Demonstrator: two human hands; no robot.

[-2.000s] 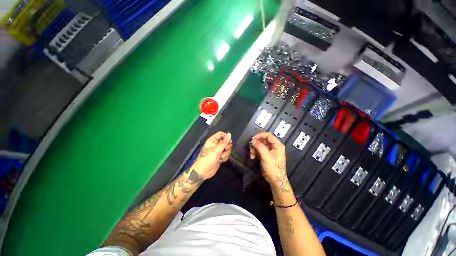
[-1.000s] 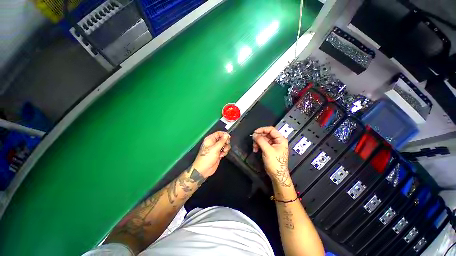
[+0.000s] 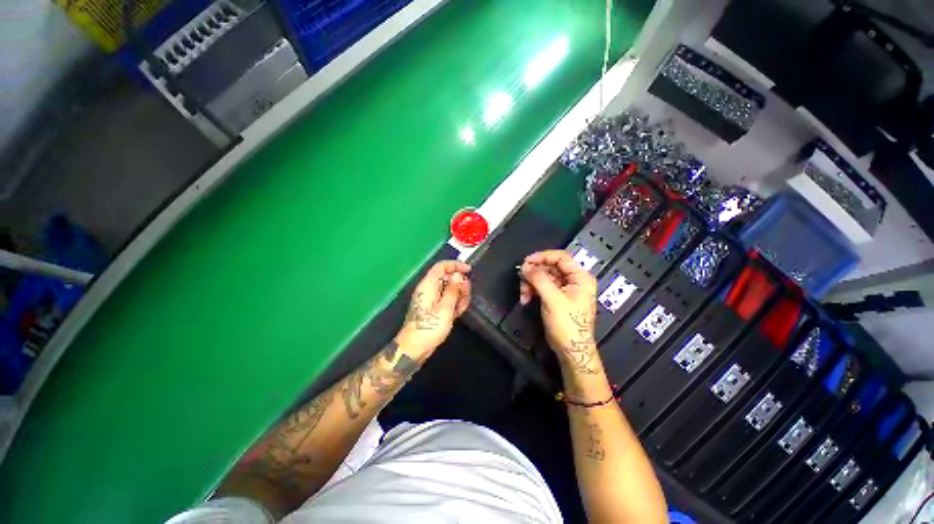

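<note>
My left hand (image 3: 438, 299) is near the centre, just below the red pot (image 3: 469, 227) on the belt's white edge. Its thumb and fingertips are pinched together; whether something small is between them is hidden. My right hand (image 3: 560, 293) is to its right, apart from it, fingers curled and pinched on a tiny bit (image 3: 521, 268), possibly a screw or pin, at the fingertips. Black housings (image 3: 671, 381) lie in a side-by-side row at the right, each with a silver metal plate (image 3: 655, 324). My right hand partly covers the nearest housing's plate.
The green belt (image 3: 236, 297) fills the left. Loose metal fittings (image 3: 640, 148) are heaped behind the housings. Red bins (image 3: 763, 297), blue bins and a blue tray (image 3: 797, 246) sit behind the row. Hardware boxes (image 3: 707, 90) stand on the rear ledge. A blue crate (image 3: 333, 26) is beyond the belt.
The view has shifted, so the red pot and housings sit further right than two seconds ago. Both hands stay pinched and apart, raised slightly towards the pot since one second ago.
</note>
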